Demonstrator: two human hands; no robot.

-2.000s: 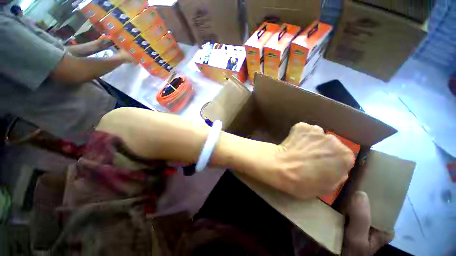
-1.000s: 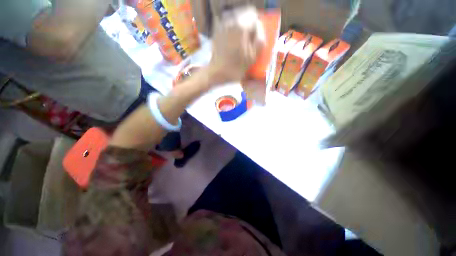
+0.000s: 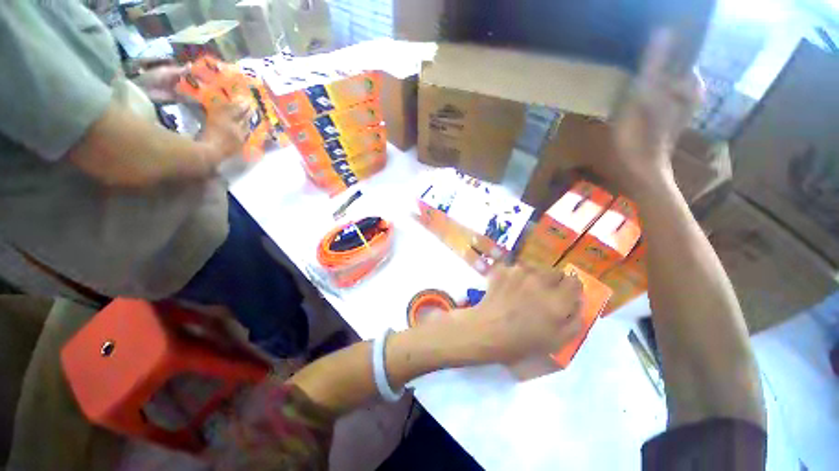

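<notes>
My left hand, with a white band at the wrist, is closed on an orange retail box at the table's middle; the fingers cover part of the box. My right hand is raised at the upper right, blurred, against a dark, blurred carton; whether it grips it I cannot tell. More orange boxes stand just behind the held box. A tape roll in a blue holder lies left of my left hand, partly hidden by the forearm.
A coiled orange cable in clear plastic lies on the white table. Stacked orange boxes stand behind it. Another person handles orange boxes at the left. An orange stool is at lower left. Brown cartons line the back.
The open brown carton has left the spot before me. My left hand has come down from the back onto an orange box by the tape. My right hand now shows raised at upper right.
</notes>
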